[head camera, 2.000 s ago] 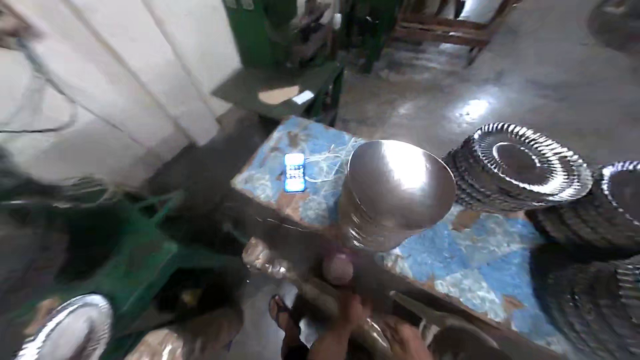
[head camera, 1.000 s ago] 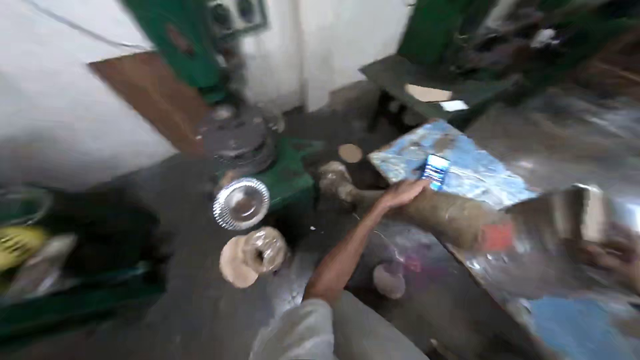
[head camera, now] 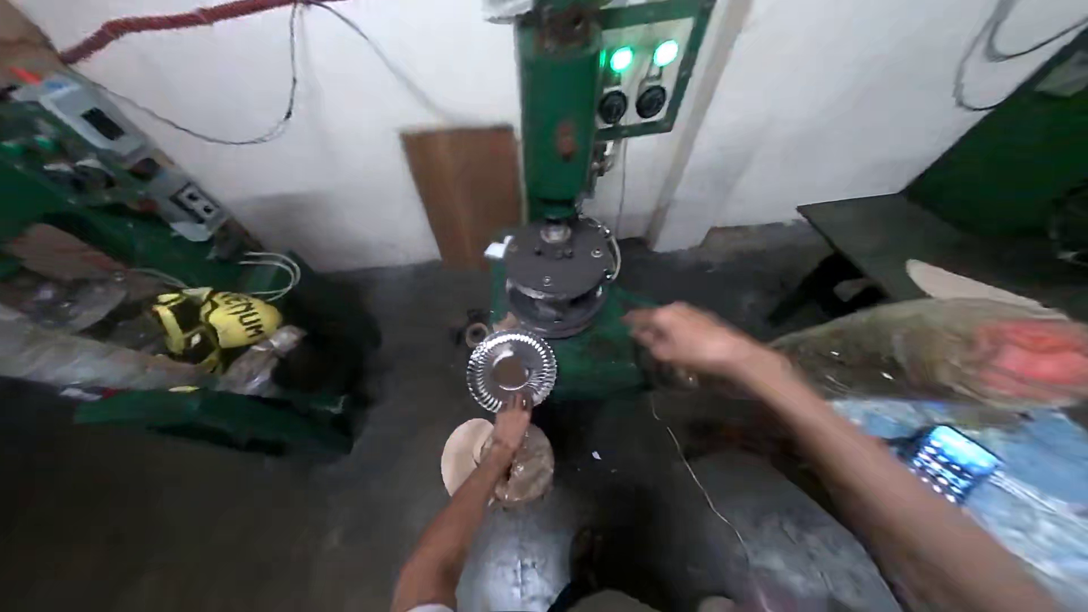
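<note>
My left hand (head camera: pixel 512 422) reaches forward, its fingers at the near rim of a silvery fluted plate (head camera: pixel 511 371). Whether the fingers grip that rim or only touch it cannot be told. The plate is beside the round dark die (head camera: pixel 557 272) of a green press (head camera: pixel 561 127). My right hand (head camera: pixel 680 338), blurred, is over the right side of the press's green base (head camera: pixel 599 361); I cannot tell whether it holds anything. Below the plate, a plastic-wrapped roll (head camera: pixel 524 466) stands beside a pale disc (head camera: pixel 463 455).
A long wrapped bundle (head camera: pixel 909 348) lies at right above a blue-topped table (head camera: pixel 1045 455) with a lit phone (head camera: pixel 954 461). Another green machine (head camera: pixel 212 416) with a yellow item (head camera: pixel 234 320) is at left. A dark bench (head camera: pixel 884 242) stands at back right. A thin cord (head camera: pixel 701 489) trails down.
The view has swung left to the press. My left hand has come to the fluted plate, where no hand was one second ago. The other hand has left the wrapped bundle and reaches toward the press.
</note>
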